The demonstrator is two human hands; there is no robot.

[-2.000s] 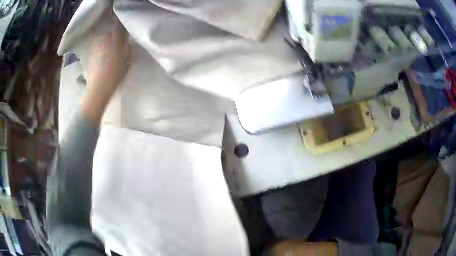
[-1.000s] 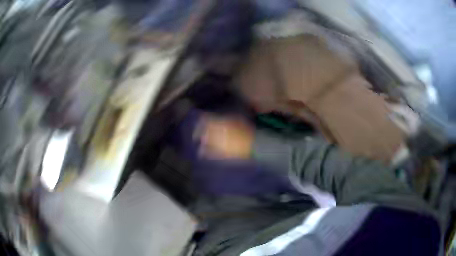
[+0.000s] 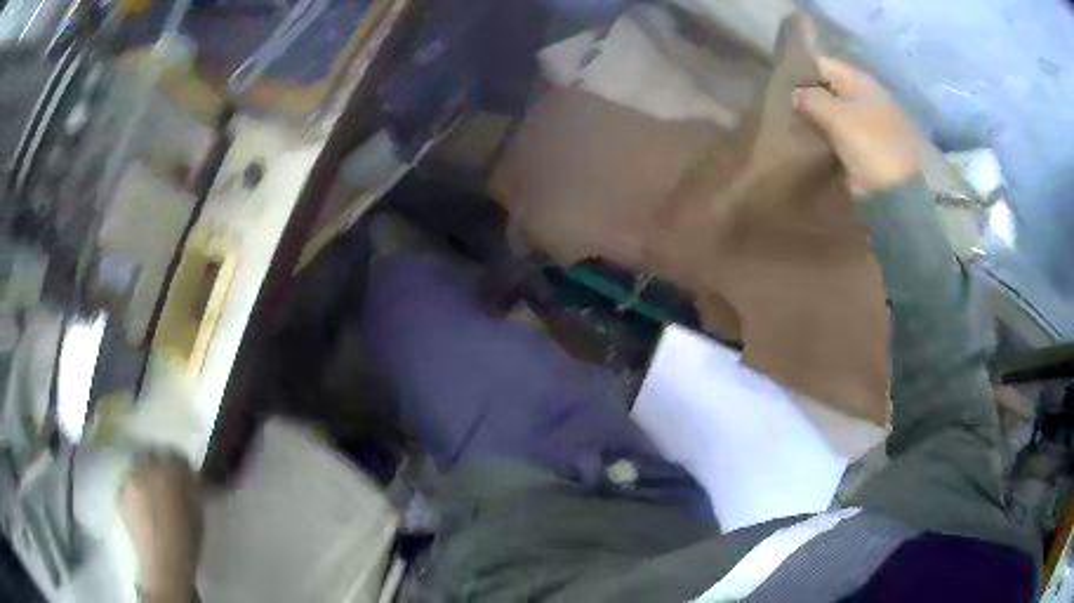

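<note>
My right hand is at the upper right, with its thumb and fingers pinching a raised edge of a large brown piece. The rest of the brown piece lies spread on a stack by the wall. My left hand is blurred at the lower left, over pale beige cloth at the machine table's edge; its fingers are not clear. A white piece lies below the brown one, beside my lap.
The cream machine table runs along the left, with a yellow frame in its top and a shiny metal plate beyond. A pale blue wall stands at the upper right. Pale cut pieces lie behind the brown one.
The view has swung right, away from the machine. My right hand has moved from near my lap to the brown piece and has lifted its edge. The white piece now shows.
</note>
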